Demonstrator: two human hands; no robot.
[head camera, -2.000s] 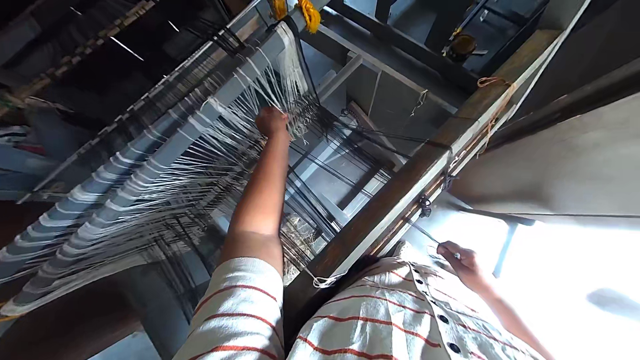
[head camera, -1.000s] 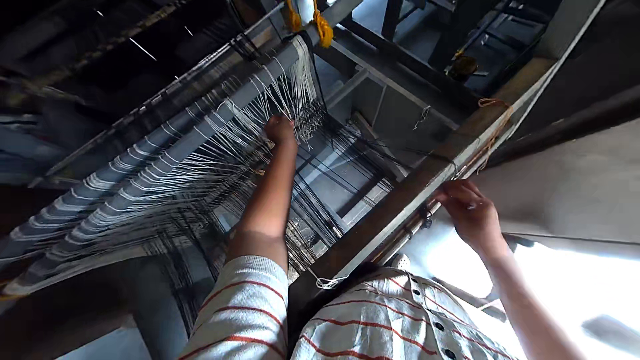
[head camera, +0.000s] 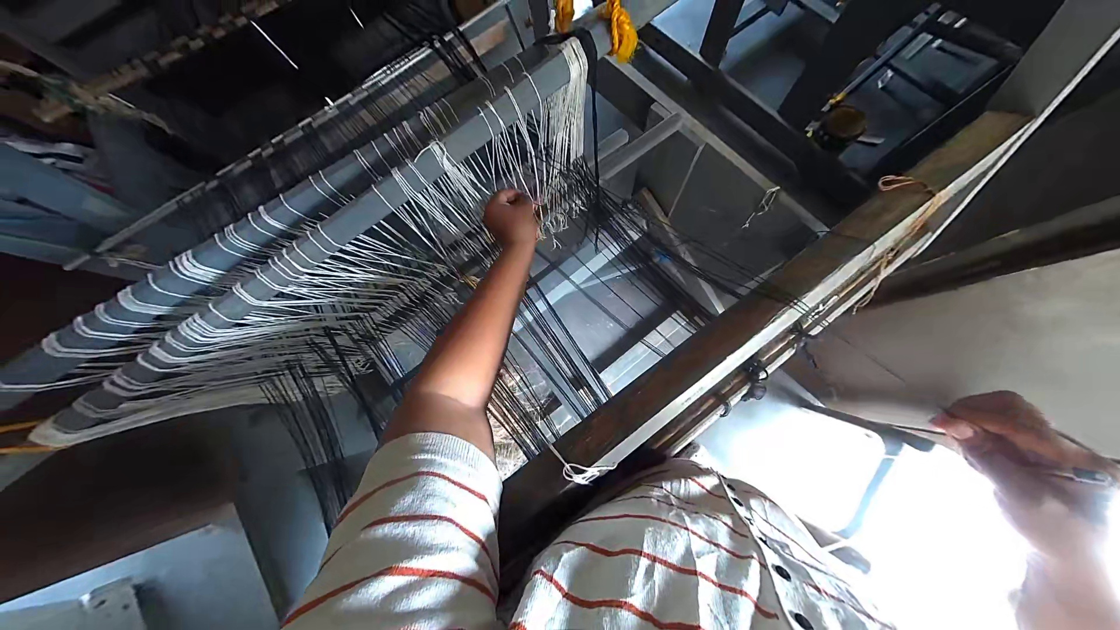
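My left hand (head camera: 512, 219) reaches in among the white string heddles (head camera: 455, 175) of a loom, its fingers curled by the threads; what lies between them is hidden. The heddles hang from grey bars (head camera: 350, 223), and dark warp threads (head camera: 560, 341) run below and beside the hand. At the right my right hand (head camera: 1006, 437) is raised beyond the wooden beam, blurred, with thumb and finger closed on a thin tool, whose kind I cannot tell. A dark thread seems to run from the beam toward it.
A thick wooden beam (head camera: 700, 367) crosses in front of my body, with a loop of white string (head camera: 582, 472) at its near end. Yellow cord (head camera: 621, 31) is tied at the top of the frame. A pale wall (head camera: 1032, 324) stands at the right.
My right hand was at the beam one second ago and has moved away from it to the right. My left hand stays among the heddles.
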